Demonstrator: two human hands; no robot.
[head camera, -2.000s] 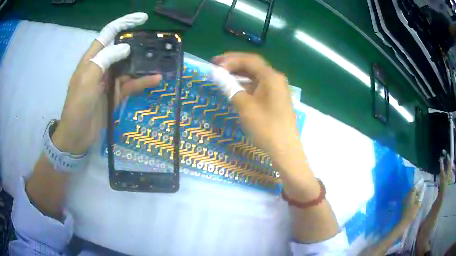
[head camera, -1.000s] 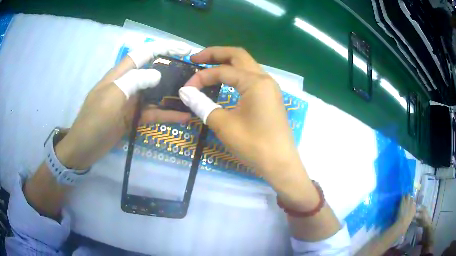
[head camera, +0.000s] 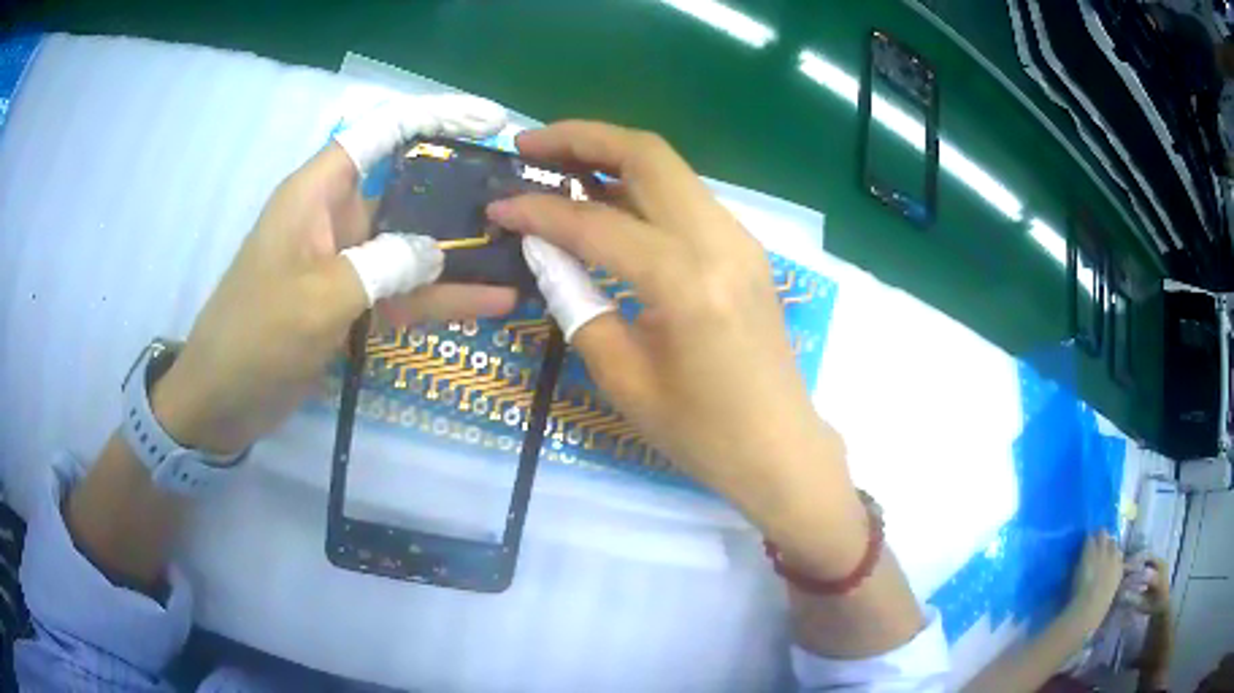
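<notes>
The black phone frame (head camera: 422, 566) is held over the bench, its solid end up and its open window toward me. My left hand (head camera: 291, 278) grips its upper left side, with white finger cots on the thumb and a finger. A small orange-gold flex circuit (head camera: 467, 242) lies on the solid part, its left end at my left thumb. My right hand (head camera: 683, 291) is over the upper right of the frame, fingertips and cotted thumb at the flex's right end; whether they pinch it is hidden. The blue carrier sheet (head camera: 650, 440) lies beneath.
Another frame (head camera: 899, 129) lies on the green conveyor (head camera: 596, 68) beyond the bench, with more frames farther right. Crumpled blue film (head camera: 1049, 494) is at the right, with another person's hand (head camera: 1093, 585) beside it. White foam (head camera: 122, 203) covers the bench.
My right hand has come from the carrier sheet to the frame, and the flex now shows on it. My left thumb has moved down to the flex. Frames on the conveyor have shifted left.
</notes>
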